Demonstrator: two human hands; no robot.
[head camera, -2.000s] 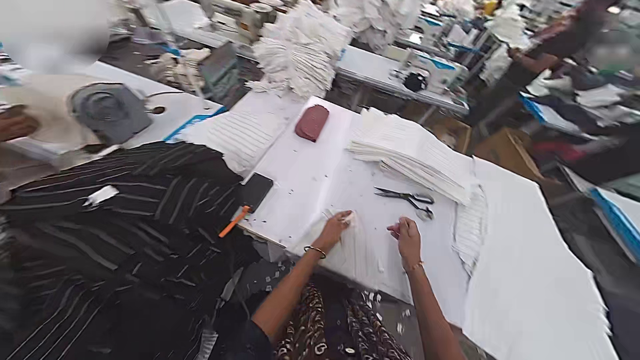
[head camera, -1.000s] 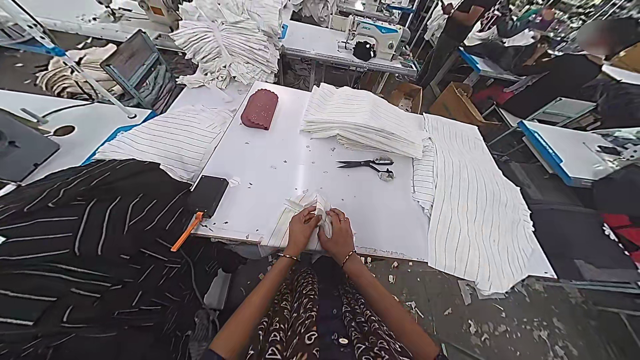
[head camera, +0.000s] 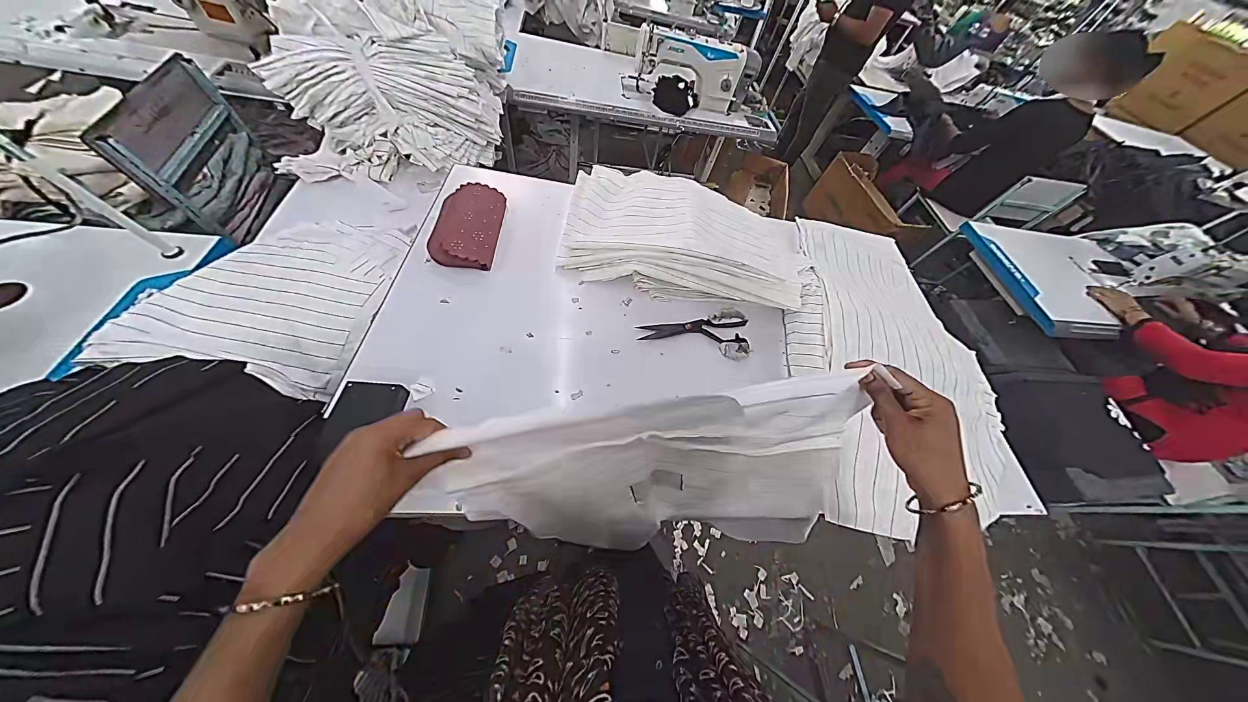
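My left hand (head camera: 380, 473) pinches one end of a thin white fabric piece (head camera: 643, 458), and my right hand (head camera: 912, 419) pinches its other end. The fabric hangs stretched between them over the front edge of the white table. Beyond it lie black-handled scissors (head camera: 692, 330), their blades pointing left. A stack of white striped fabric pieces (head camera: 682, 234) sits behind the scissors. At the back left of the table is a maroon case (head camera: 468, 226) with a scalloped edge. A dark flat object (head camera: 363, 405) lies near my left hand, partly hidden.
Black striped fabric (head camera: 146, 507) heaps at the left; white striped fabric (head camera: 249, 297) lies above it. More striped fabric (head camera: 907, 370) drapes over the table's right side. A sewing machine (head camera: 697, 73) stands behind. Another person's red sleeve (head camera: 1194, 351) shows at right. Scraps litter the floor.
My hands were close together on a bunched white piece one second ago; now they are wide apart with the fabric spread between them. The scissors have stayed on the table.
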